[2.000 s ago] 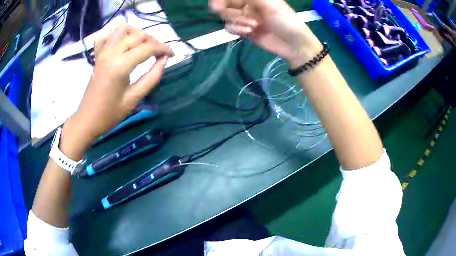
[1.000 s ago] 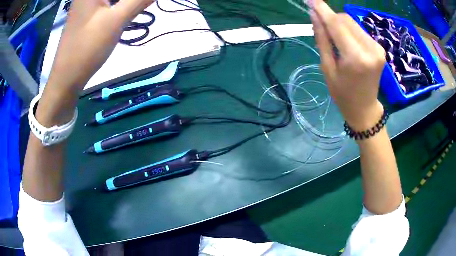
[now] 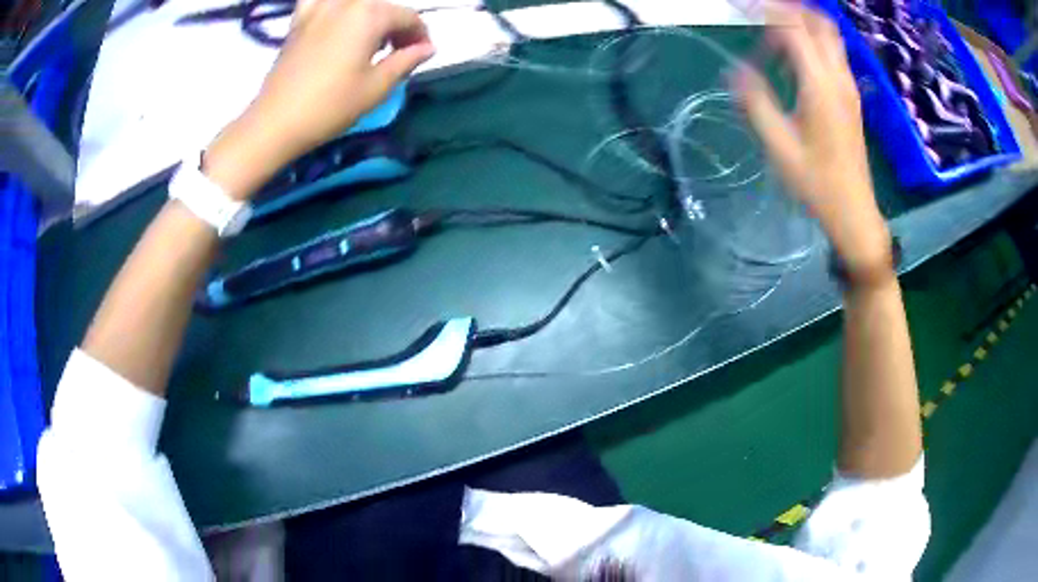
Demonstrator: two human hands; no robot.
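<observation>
The nearest 3D pen [image 3: 362, 380] lies on the green bench, its light-blue side showing. A second pen [image 3: 324, 259] lies behind it, display side up. A third pen [image 3: 342, 165] and the light-blue end of a fourth [image 3: 387, 110] lie further back, partly covered by my left hand and wrist. My left hand [image 3: 342, 74] is above them, thumb and fingertips close together; I cannot tell whether they pinch clear filament. My right hand [image 3: 810, 125] is blurred, fingers spread, above the right side of the loose filament coil [image 3: 717, 154].
Black power cables [image 3: 546, 216] run from the pens to a bundle near the coil. Black scissors [image 3: 264, 21] lie on the white board [image 3: 137, 114]. A blue parts bin [image 3: 911, 154] full of dark parts stands at right. A blue tray [image 3: 17, 330] is at left.
The nearest pen has turned from its display side to its light-blue side. My left hand has moved right. My right hand has gone from pinched fingers to spread fingers.
</observation>
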